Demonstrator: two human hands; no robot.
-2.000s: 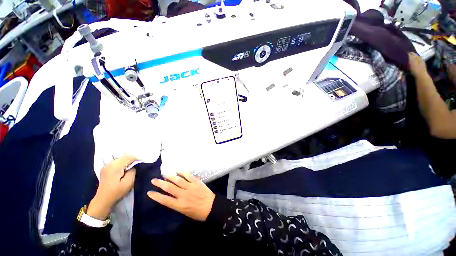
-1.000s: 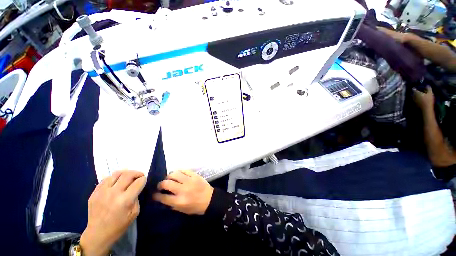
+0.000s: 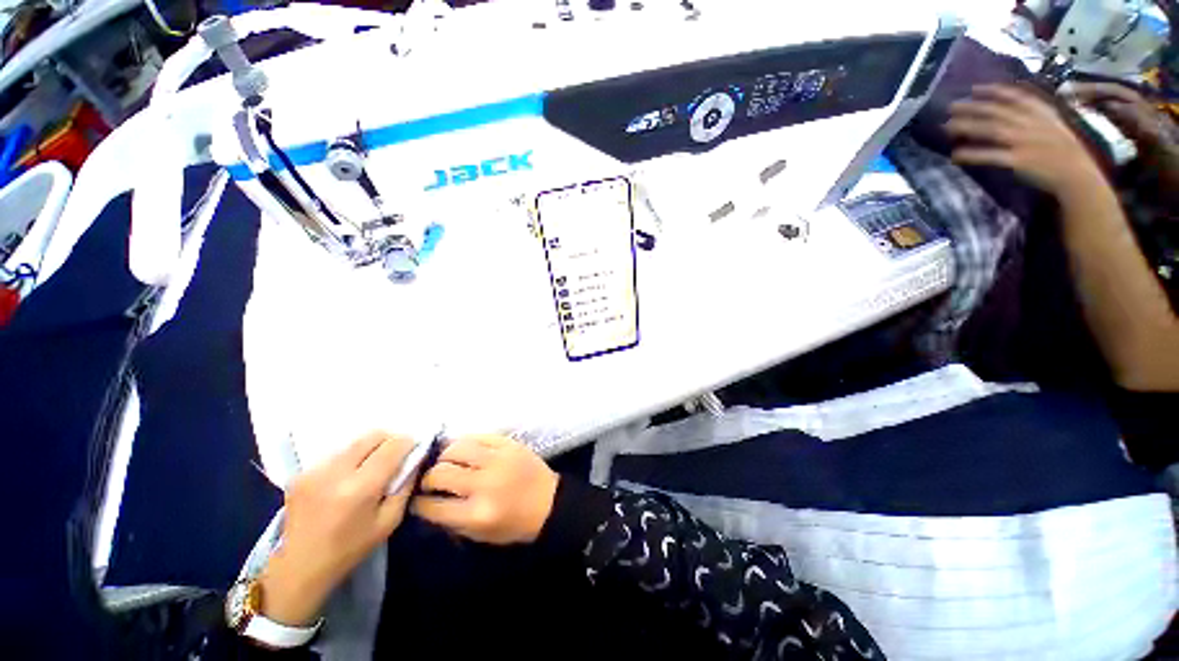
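My left hand, with a watch at the wrist, pinches the edge of a white striped panel at the table's front edge. My right hand is beside it, fingertips closed on the edge of a navy panel. The two edges meet between my fingertips; the fingers hide just how they lie. The white sewing machine with JACK lettering stands behind. Its presser foot area is away from my hands. A lit smartphone leans on the machine.
Dark navy pieces lie on the left. More striped pieces with a navy part lie at the lower right. Another person's arm and hand are at the upper right, over plaid and dark cloth. A white-rimmed container is at the far left.
Both hands have come together at the table edge, with the cloth edges gathered between them. The navy cloth has left the tabletop below the needle. The other person's hand has moved up and left.
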